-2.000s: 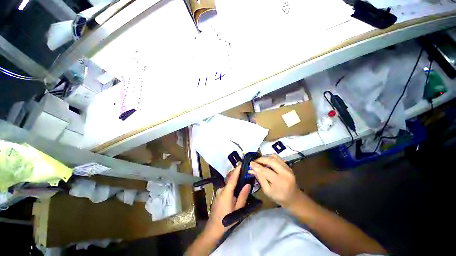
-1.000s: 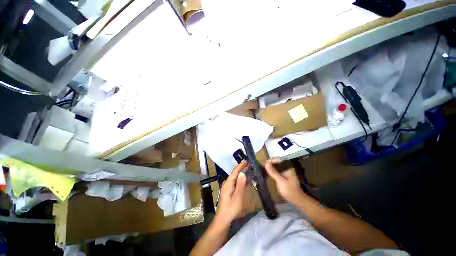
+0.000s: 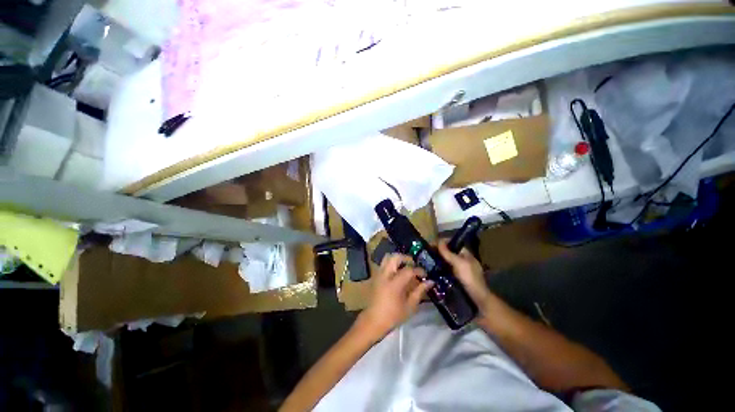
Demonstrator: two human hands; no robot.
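Observation:
A long narrow black lock panel (image 3: pixel 454 302) lies slantwise across both hands, its glossy face up, with small green and reddish glints on it. A short black lever handle (image 3: pixel 465 234) sticks out at its upper right. My right hand (image 3: pixel 469 272) holds the panel from its right side, near the handle. My left hand (image 3: pixel 396 288) is at its left side, with fingertips on the face near the middle. The rear of the panel is hidden. Another black panel (image 3: pixel 357 259) lies on cardboard to the left of the hands, beside a black bar (image 3: pixel 334 245).
White wrapping (image 3: pixel 364 171) lies behind the hands. An open carton (image 3: pixel 467 148) with a yellow note, a small black square part (image 3: pixel 466 199), a red-capped bottle (image 3: pixel 565 164) and a slim dark driver (image 3: pixel 598 146) are on the right shelf. The white bench edge (image 3: pixel 322 134) crosses above.
The panel has turned in the hands from edge-on to glossy face up, with its handle now at the upper right. The view has shifted, so the bench edge sits higher.

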